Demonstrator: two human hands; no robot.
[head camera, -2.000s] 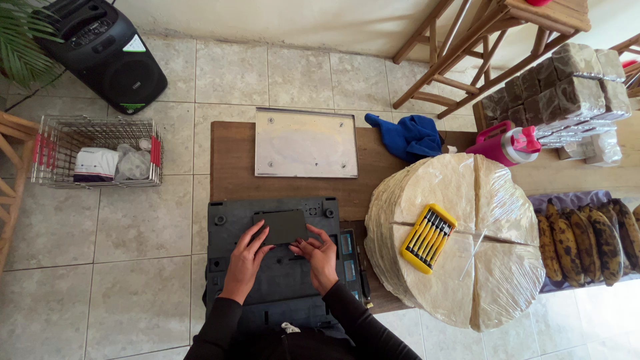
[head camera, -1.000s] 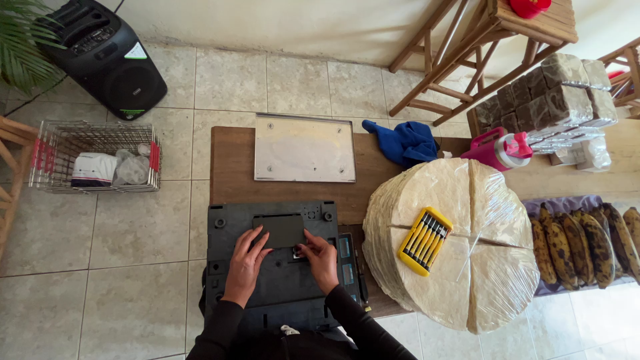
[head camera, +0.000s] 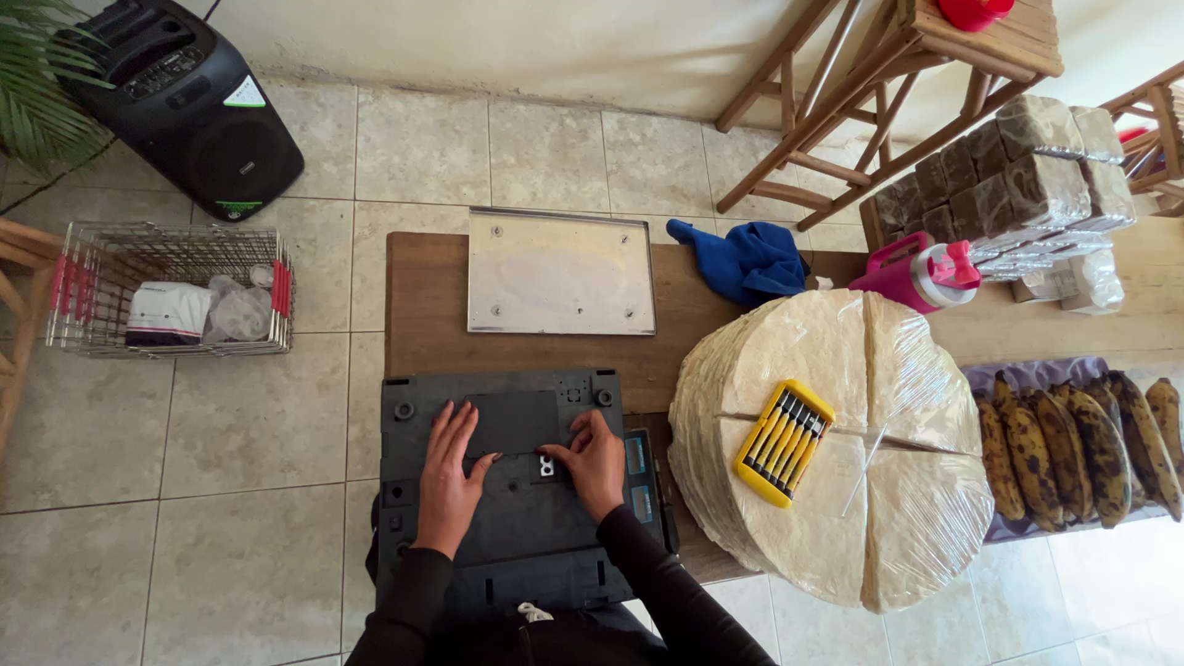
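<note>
A black plastic equipment housing (head camera: 518, 518) lies with its footed underside up at the wooden table's near edge. A flat dark rectangular cover (head camera: 513, 421) rests on it, near its upper middle. My left hand (head camera: 451, 476) lies with its fingers spread over the cover's left part, thumb at the lower edge. My right hand (head camera: 590, 462) is bent at the cover's lower right corner, its thumb and fingertips close to a small silvery metal piece (head camera: 547, 465); whether it pinches anything is hard to tell. Part of another device with blue-framed displays (head camera: 636, 453) shows beneath the housing's right side.
Beyond the housing lies a metal tray (head camera: 561, 273) on the wooden table (head camera: 425, 305). To the right are a blue cloth (head camera: 754, 262), a pink tumbler (head camera: 911, 277), wrapped stacked flatbreads (head camera: 832, 555) bearing a yellow screwdriver set (head camera: 786, 444), plantains (head camera: 1064, 453) and wrapped brown blocks (head camera: 1045, 194).
The dark cover, held slightly raised in both hands two seconds ago, now lies against the housing. My right hand has moved down to its lower right corner, and my left hand has flattened over it.
</note>
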